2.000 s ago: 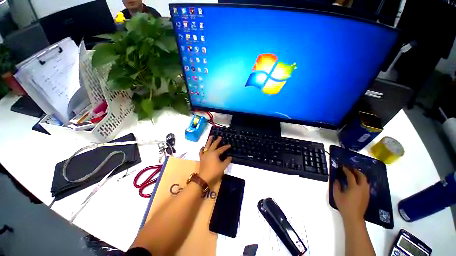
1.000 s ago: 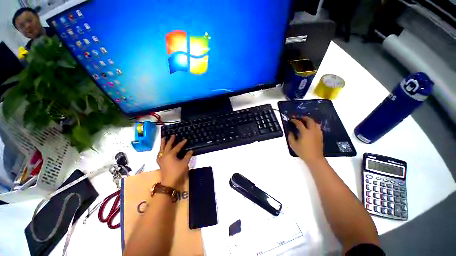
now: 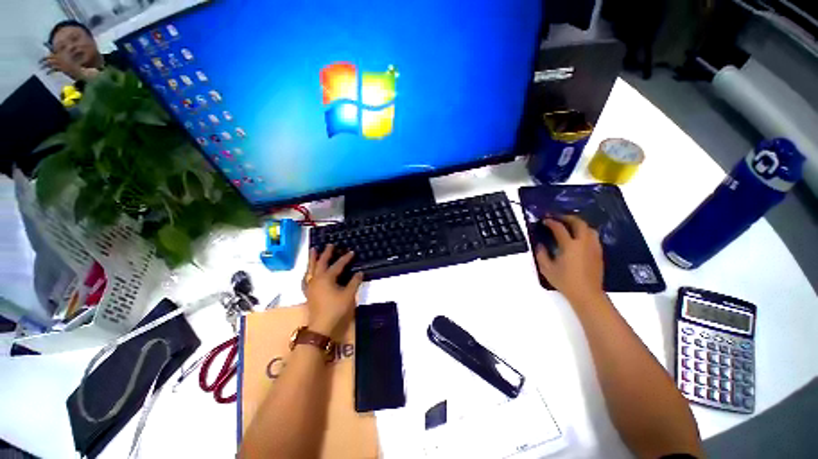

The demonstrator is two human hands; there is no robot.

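Observation:
My right hand [image 3: 572, 258] rests over a dark mouse, mostly hidden under the palm and fingers, on the dark mouse pad [image 3: 628, 235]. My left hand [image 3: 330, 285] lies with spread fingers on the left end of the black keyboard [image 3: 426, 235], holding nothing. A brown-strapped watch is on that wrist. The left forearm lies over the tan notebook [image 3: 269, 336]. The large monitor [image 3: 359, 99] stands behind the keyboard and shows a blue Windows desktop with icons on the left.
On the white desk are a phone [image 3: 378, 357], stapler [image 3: 475, 355], paper [image 3: 502, 426], calculator [image 3: 715, 354], blue flask [image 3: 731, 204], yellow tape [image 3: 616, 160], blue tape dispenser [image 3: 281, 244], red-handled scissors [image 3: 218, 369], black pouch [image 3: 130, 381], basket [image 3: 126, 282] and plant [image 3: 134, 161]. A person sits behind.
The view has swung right and down since the first frame, bringing the flask and calculator fully in. Both hands stay on keyboard and mouse. The person behind now has a hand raised near the face.

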